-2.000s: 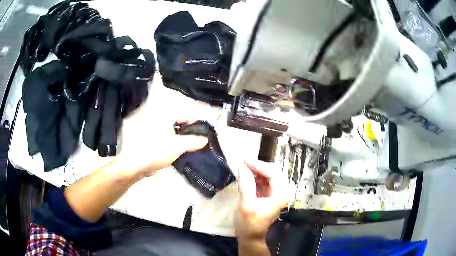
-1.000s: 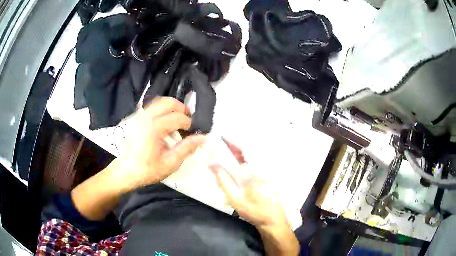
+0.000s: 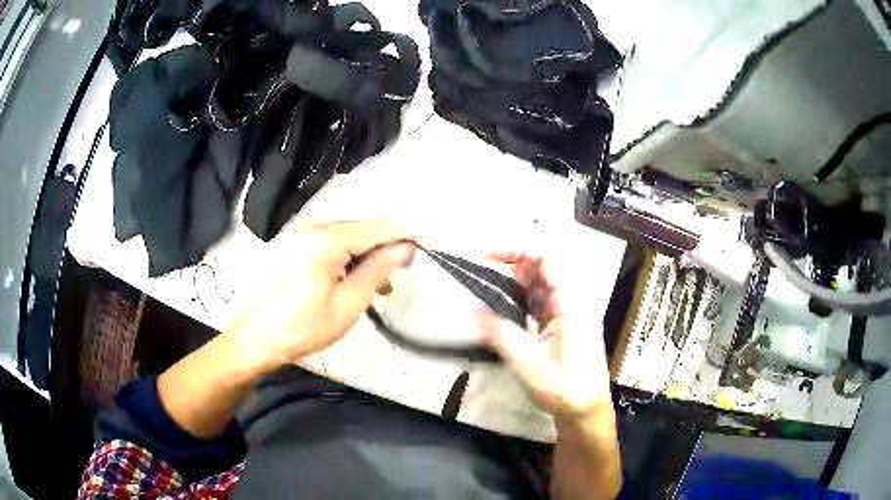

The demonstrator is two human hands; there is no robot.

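A thin black band loop (image 3: 430, 346) is stretched between my two hands above the white tabletop, its centre open. My left hand (image 3: 337, 283) pinches its left end between thumb and fingers. My right hand (image 3: 547, 342) holds its right end, with the fingers partly inside the loop. The right hand is somewhat blurred. A pile of black pieces (image 3: 176, 166) with pale edge lines lies beyond my left hand. A second black heap (image 3: 518, 78) lies further back, near the machine.
The off-white sewing machine head (image 3: 752, 88) stands at the upper right. Its dark metal bed (image 3: 645, 227) points toward the tabletop (image 3: 459, 186). Small metal parts (image 3: 674, 308) lie on the stained surface at right. A blue crate (image 3: 757, 480) is at the lower right.
The panel held two seconds ago is no longer in my hands. The band, upright in my left hand one second ago, is now stretched between both hands. The view has swung towards the left.
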